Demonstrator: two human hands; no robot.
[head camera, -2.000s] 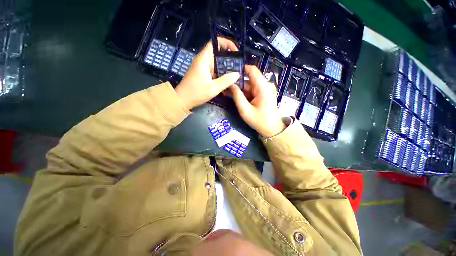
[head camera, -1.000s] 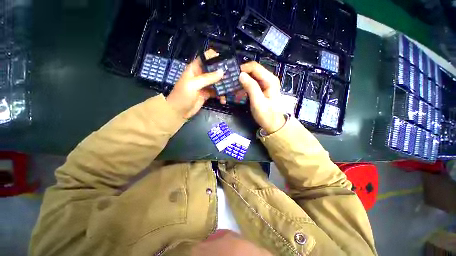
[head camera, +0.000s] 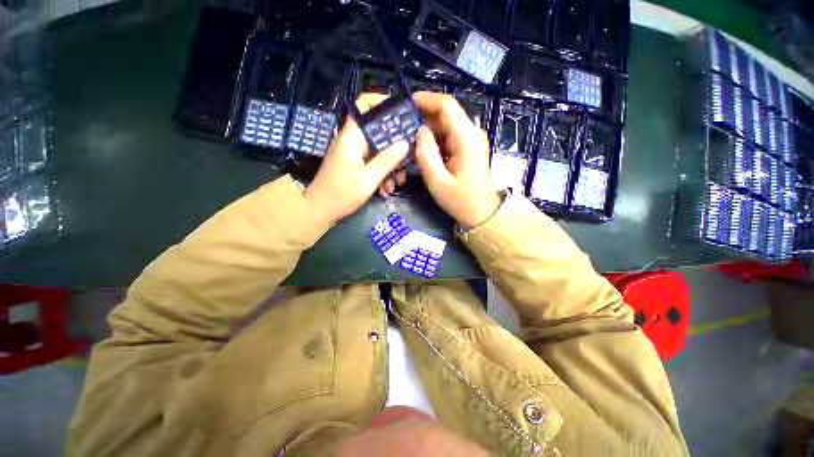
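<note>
My left hand (head camera: 350, 170) and my right hand (head camera: 457, 165) hold a black front housing (head camera: 390, 125) between them, above the near edge of the black housing tray (head camera: 616, 134). A keypad shows in the housing's lower end, and both thumbs lie on or close to it. The housing is tilted, and its far end blends into the dark tray behind. Other housings with pale keypads (head camera: 265, 122) lie in the tray pockets. One housing (head camera: 458, 42) lies askew at the back. A few loose blue-and-white keypads (head camera: 407, 245) overlap on the bench just below my hands.
A clear keypad tray (head camera: 745, 170) packed with striped keypad stacks is at the right. A plain black piece (head camera: 212, 73) lies left of the housing tray. A transparent tray (head camera: 25, 161) is at the far left. Red stools (head camera: 656, 312) stand under the bench edge.
The housing in my hands was held upright over the tray, then turned and tilted; it has shifted slightly left and is still held. The view has shifted a little.
</note>
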